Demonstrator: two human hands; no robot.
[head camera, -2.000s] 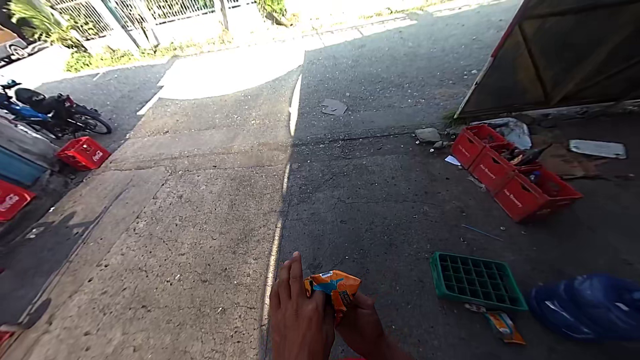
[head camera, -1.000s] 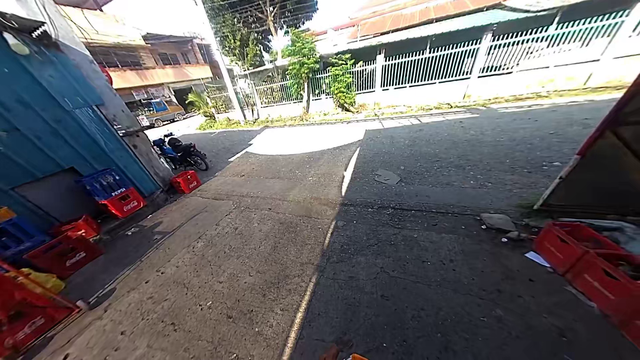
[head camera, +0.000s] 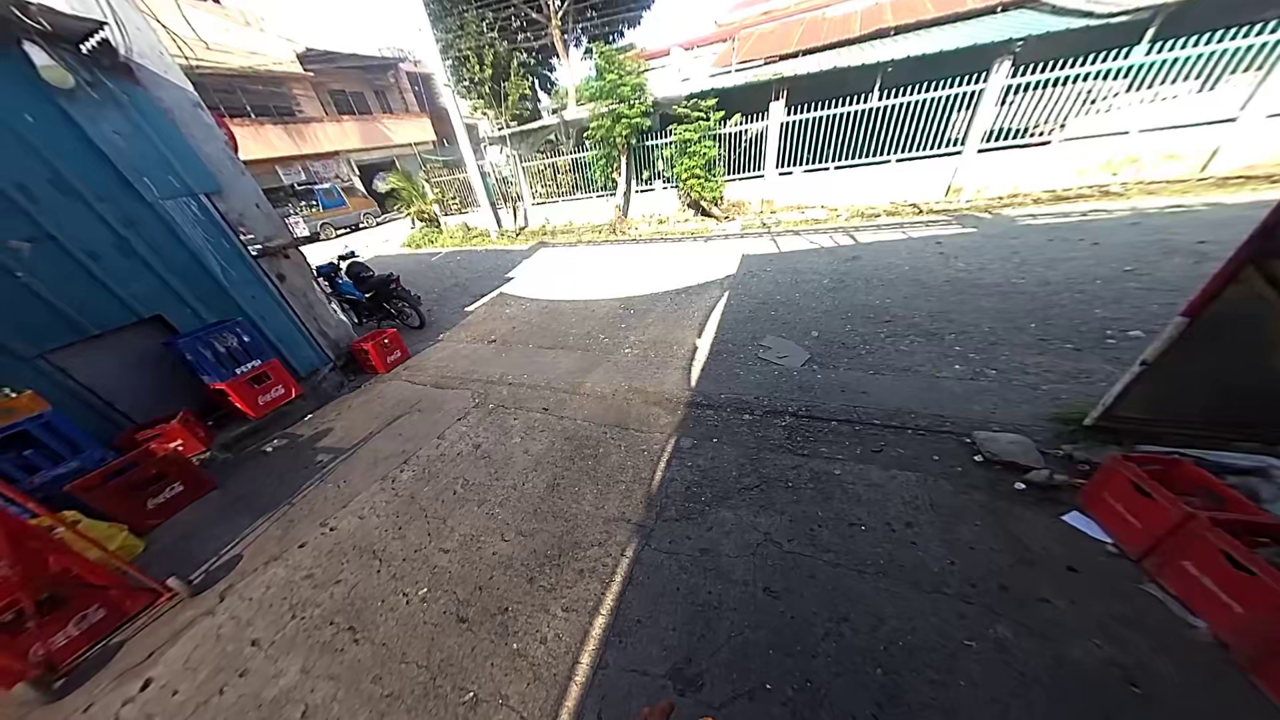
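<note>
A fingertip of my left hand (head camera: 656, 711) just shows at the bottom edge of the head view; the rest of that hand is cut off, so its grip cannot be seen. A tiny bit of something orange (head camera: 706, 717) shows beside it at the same edge. My right hand is out of the frame. Nearest to the fingertip is the cracked concrete pavement (head camera: 560, 560), crossed by a pale sunlit strip.
Red plastic bottle crates (head camera: 1170, 505) stand at the right, near a stone (head camera: 1008, 449) and a dark panel (head camera: 1210, 350). On the left are a red hand truck (head camera: 70, 600), a red crate (head camera: 380, 351) and a parked motorcycle (head camera: 368, 292). Flat cardboard (head camera: 783, 351) lies ahead.
The view has tilted up towards the street. Both hands and the orange packet, in plain view two seconds ago, have dropped almost wholly below the frame.
</note>
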